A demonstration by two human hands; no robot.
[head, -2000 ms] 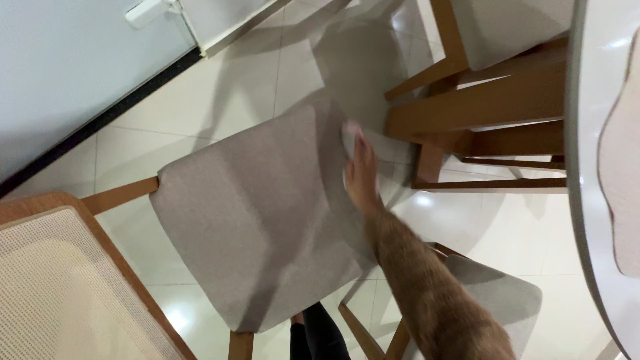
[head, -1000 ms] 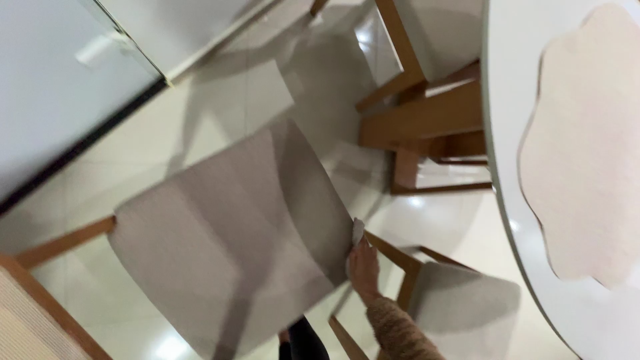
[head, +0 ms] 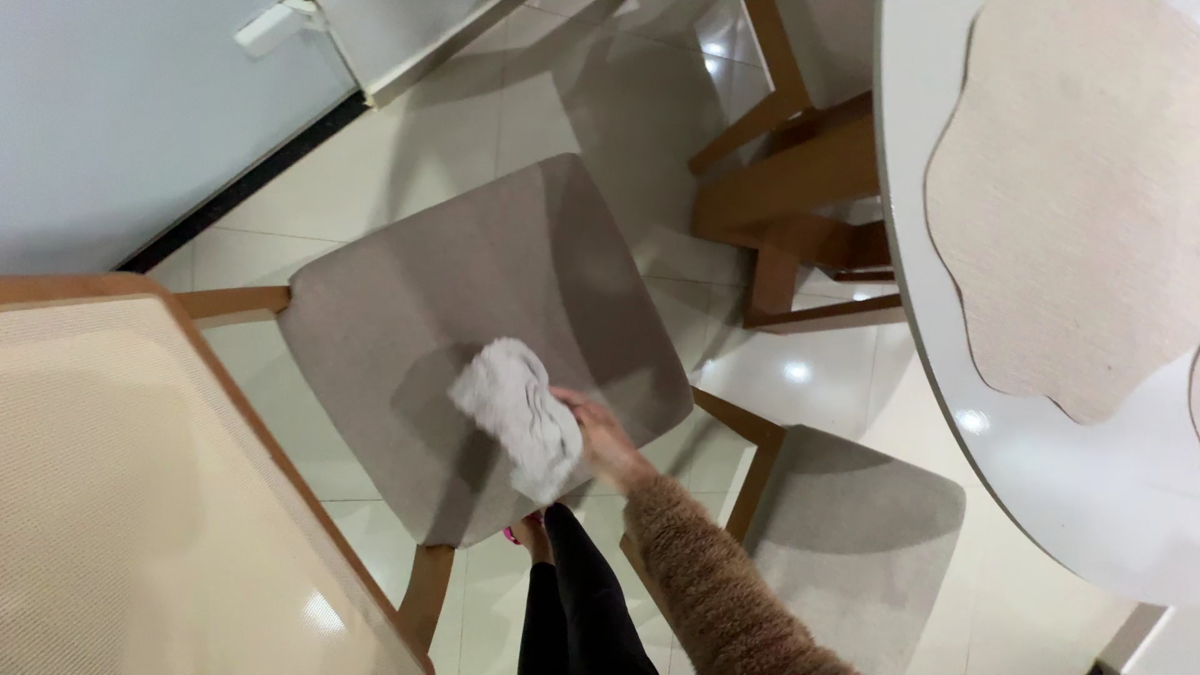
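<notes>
My right hand [head: 605, 436], in a fuzzy brown sleeve, grips a crumpled white cloth [head: 525, 412]. The cloth is over the lower middle of a grey-beige upholstered chair seat [head: 422, 272]; whether it touches the fabric I cannot tell. Wooden parts join this seat to a backrest [head: 112, 478] with a pale woven panel and a wooden frame, at the lower left. My left hand is out of view.
A round white table [head: 1022, 506] with a wavy-edged beige placemat [head: 1069, 187] is at the right. Another upholstered chair [head: 844, 553] stands at lower right, a third [head: 834, 47] at the top. Wooden table supports [head: 797, 197] and a glass panel [head: 159, 112] flank the seat.
My right hand has moved left from the seat's right edge, and the white cloth now shows much more fully over the seat.
</notes>
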